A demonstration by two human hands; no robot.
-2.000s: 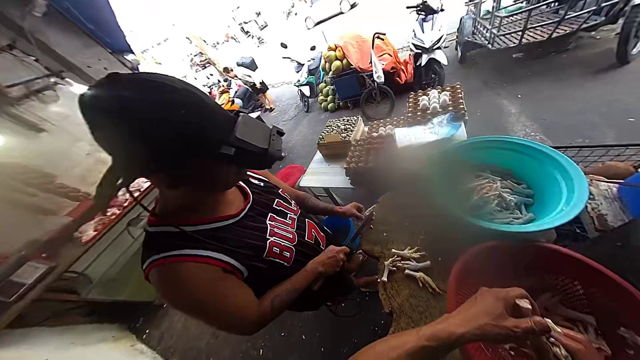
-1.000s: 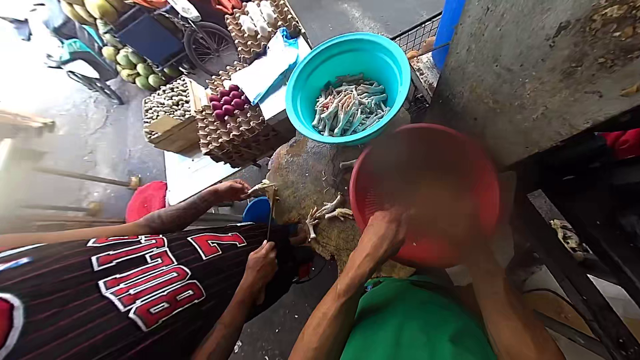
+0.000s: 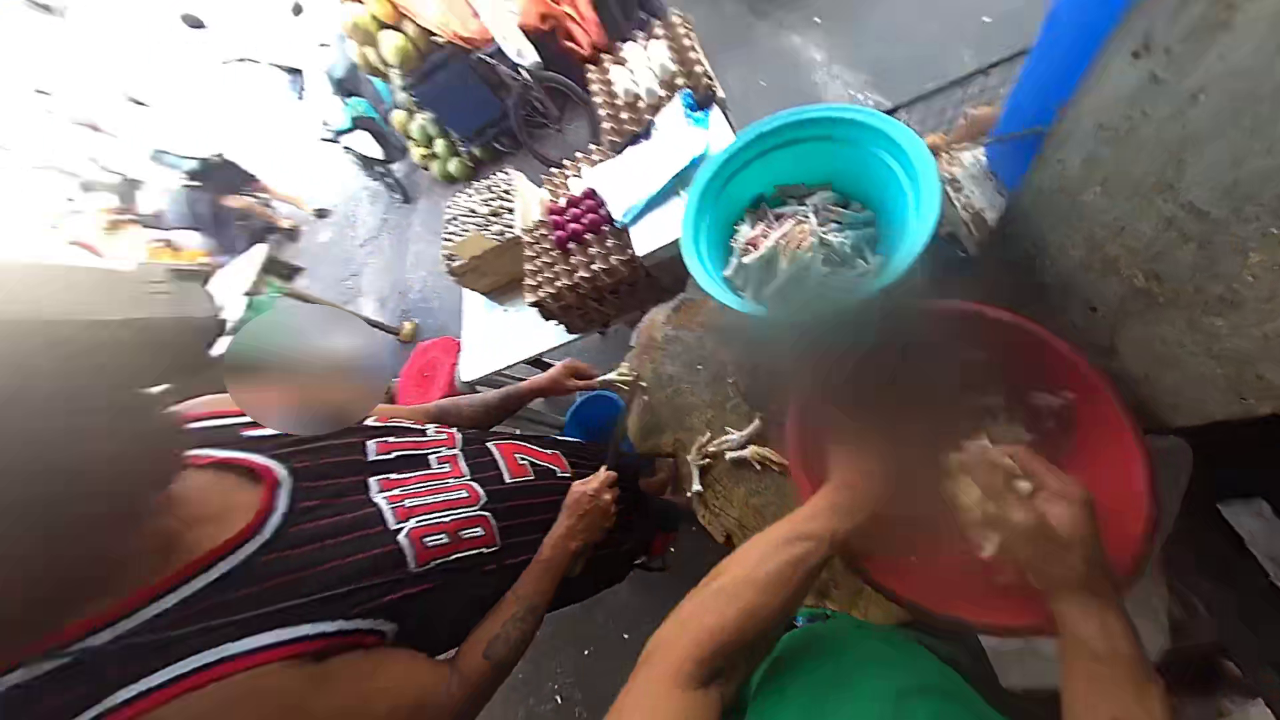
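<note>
A red plastic basin [image 3: 1105, 430] lies before me, its left part blurred. My right hand [image 3: 1050, 515], inside it, is closed on pale chicken feet [image 3: 985, 490]. My left hand [image 3: 865, 460] reaches over the basin's left side; blur hides its fingers and anything in them. Beyond the basin stands a turquoise plastic tub [image 3: 920, 190] with a heap of chicken feet [image 3: 805, 240] in it. Several more chicken feet [image 3: 735, 445] lie on a worn wooden chopping block [image 3: 670, 370], left of my left hand.
Across the block, a co-worker in a black jersey [image 3: 430, 500] holds a chicken foot [image 3: 618, 377] in one hand and a knife [image 3: 615, 435] in the other. Egg trays [image 3: 580, 270] stand on a white table [image 3: 500, 335]. A concrete wall [image 3: 1170, 220] rises at right; a blue bucket [image 3: 595, 415] sits beside the block.
The view has swung strongly. My right hand, blurred in the basin one second ago, now shows raised at the basin's right side with chicken feet in it.
</note>
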